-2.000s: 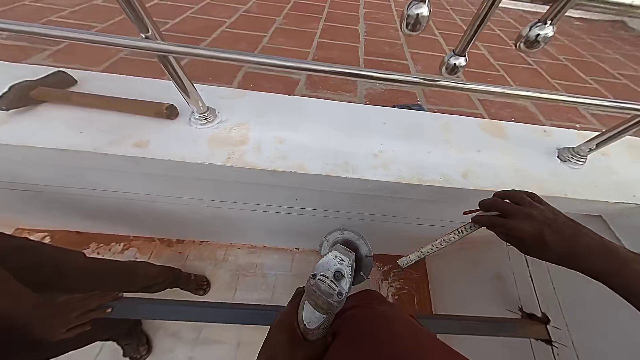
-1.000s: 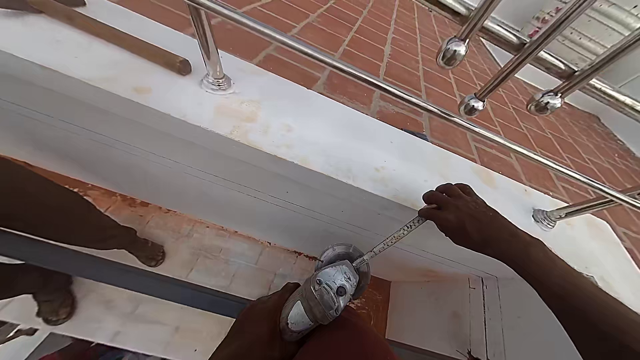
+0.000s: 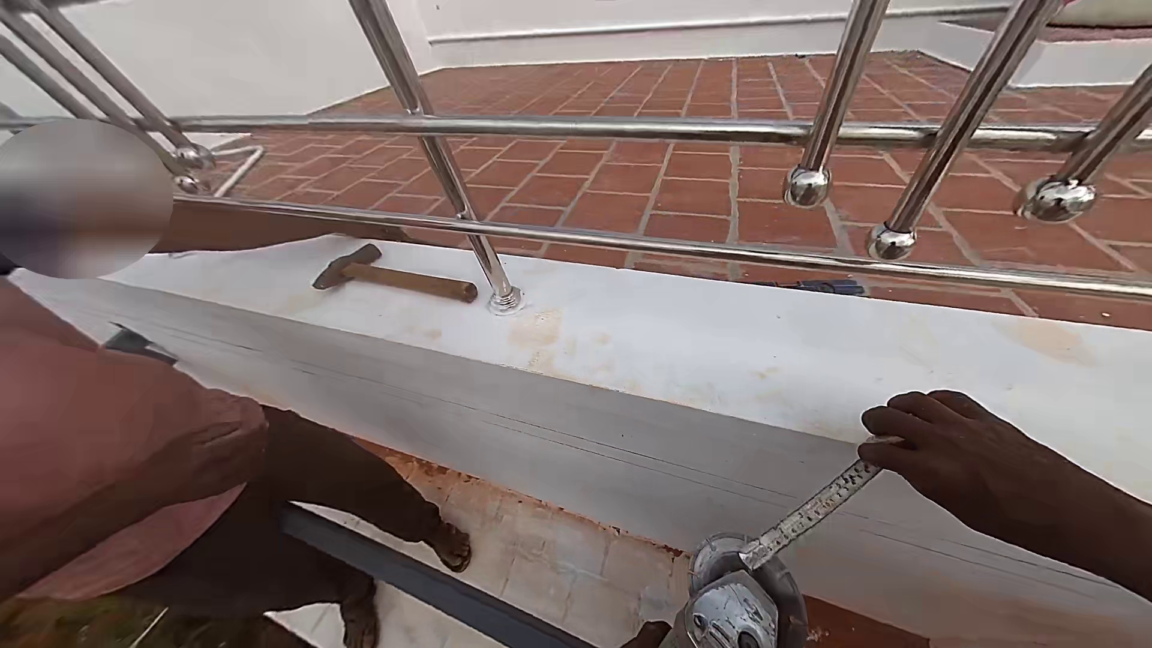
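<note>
At the right, my right hand grips the upper end of a worn measuring strip with graduations. The strip slants down to the left, its lower end at the disc of an angle grinder. My left hand, mostly cut off by the bottom edge, is at the grinder's body, and its fingers are largely hidden. Behind the grinder runs the white wall face, with thin dark lines drawn along it.
A wooden-handled hammer lies on the white ledge beside a steel railing post. A co-worker stands at the left. A dark metal bar crosses the floor below. A blue-handled tool lies beyond the ledge.
The view has swung up and left, bringing the co-worker's upper body and the whole hammer into sight. My right hand still holds the strip, whose lower end was away from the grinder two seconds ago.
</note>
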